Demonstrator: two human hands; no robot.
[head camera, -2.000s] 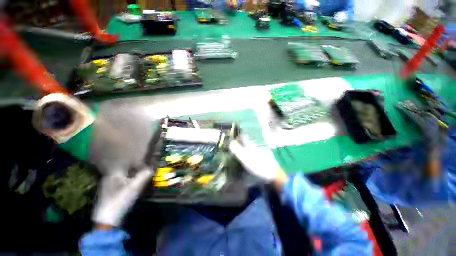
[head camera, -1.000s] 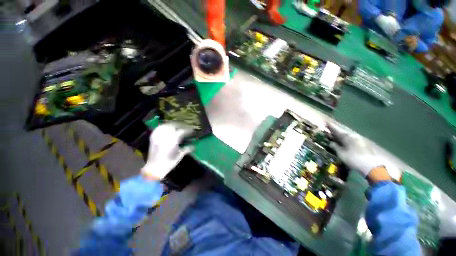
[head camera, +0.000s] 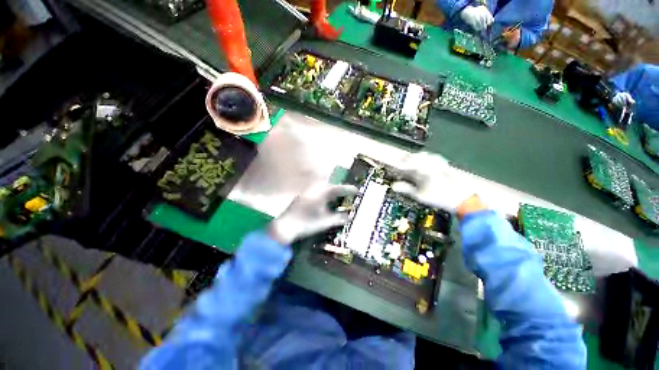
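A populated circuit board (head camera: 394, 227) with a long white bar and yellow parts sits in a black board frame (head camera: 383, 280) in front of me. My left hand (head camera: 312, 212), in a white glove, is at the frame's left edge, thumb and fingers apart. My right hand (head camera: 428, 181), also gloved, is over the frame's upper edge, its fingertips at the board's top; whether it holds a small part cannot be told. A shallow black tray (head camera: 238, 154) at the left holds a heap of green terminal blocks (head camera: 196, 173).
Two framed boards (head camera: 354, 97) lie on the conveyor behind. Green boards (head camera: 555, 249) and a black parts bin (head camera: 630, 318) are at the right. A red-orange post (head camera: 233, 40) and tape roll (head camera: 235, 103) stand at back left. A framed board (head camera: 36, 191) is far left. Other workers sit opposite.
My left hand has moved from the parts tray to the frame's left edge. My right hand has shifted from the frame's right side to its top. The view has turned.
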